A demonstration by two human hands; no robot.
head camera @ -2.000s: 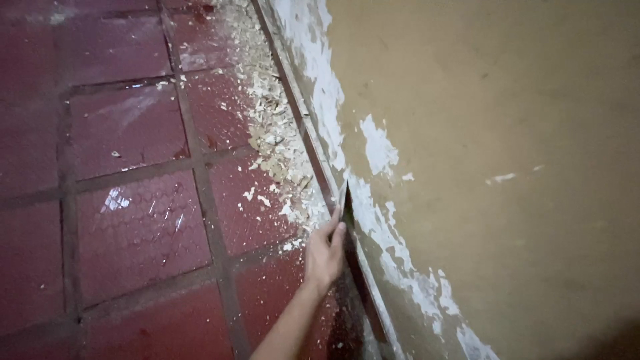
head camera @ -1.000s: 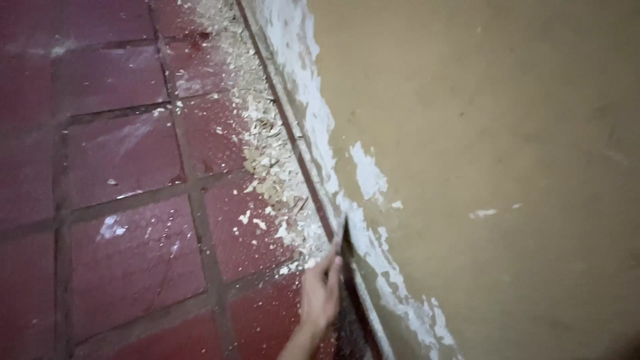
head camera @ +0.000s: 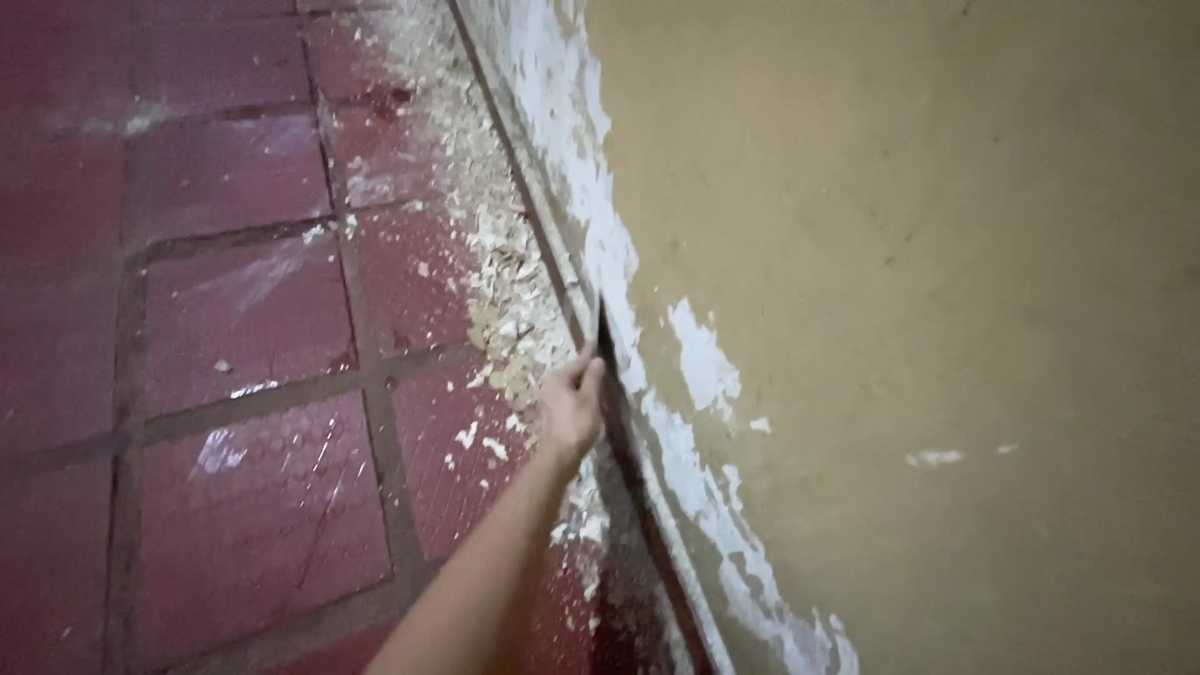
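Note:
My left hand [head camera: 572,403] reaches in from the bottom edge and grips a thin, dark-bladed scraper [head camera: 601,323], seen nearly edge-on. Its blade lies against the foot of the wall, by the top edge of the baseboard [head camera: 525,192]. Ragged white patches [head camera: 609,234] show where the tan paint of the wall [head camera: 891,234] is gone. Left of my hand, pale paint flakes [head camera: 506,272] are heaped along the baseboard. The handle is mostly hidden in my fingers. My right hand is out of view.
Red floor tiles [head camera: 253,319] with dark, recessed joints spread out on the left, with white dust smears and shiny spots on them. Loose flakes reach onto the nearest tiles. The wall borders the floor all along the right side.
My left hand has moved farther up along the wall's foot with the scraper; its blade was lower beside the separate white patch before. The view has shifted a little.

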